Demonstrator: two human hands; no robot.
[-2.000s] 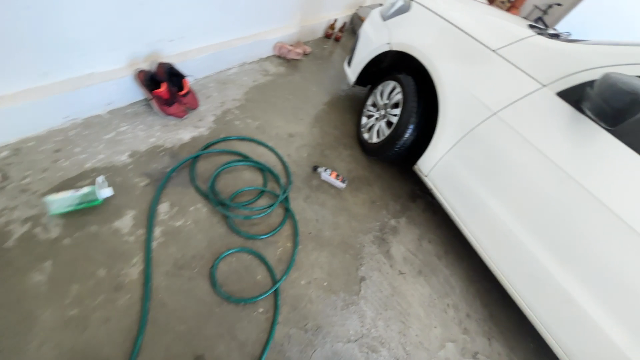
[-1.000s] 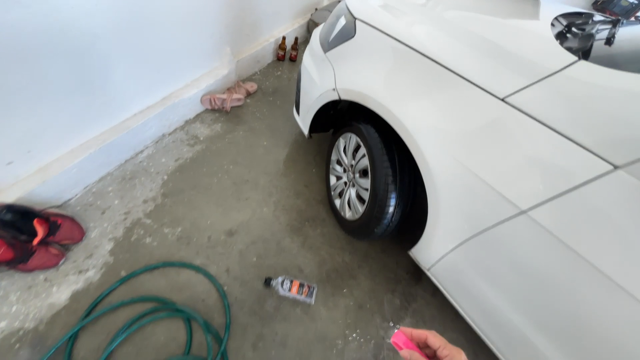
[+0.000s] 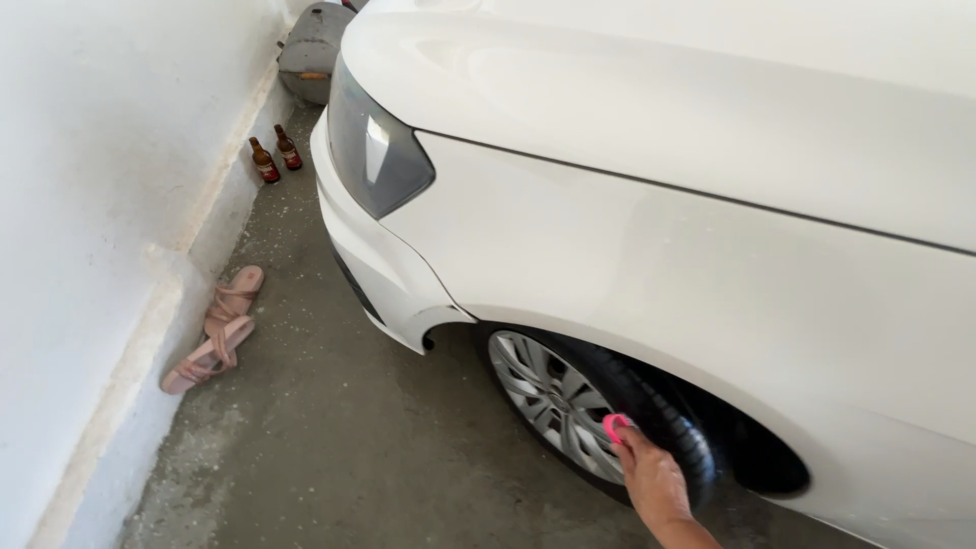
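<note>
My right hand point(image 3: 654, 473) is at the lower right with its fingers shut on a small pink object point(image 3: 614, 428), whose exact kind I cannot tell. Hand and object overlap the front wheel's silver hubcap point(image 3: 557, 400) and black tire point(image 3: 682, 438) in the view; whether they touch the wheel is unclear. Around the wheel curves the fender of a white car point(image 3: 579, 252), with the headlight point(image 3: 381, 156) at its front corner. My left hand is out of view.
Pink sandals point(image 3: 221, 335) lie at the foot of the white wall point(image 3: 114, 152). Two brown glass bottles point(image 3: 264, 162) stand farther along it. A gray rounded object point(image 3: 311, 57) is between wall and car. The floor is concrete point(image 3: 343, 457).
My right hand, absent two seconds ago, came in at the bottom edge holding the pink object and now appears over the wheel. The view has shifted toward the car's front; hose and plastic bottle are out of view.
</note>
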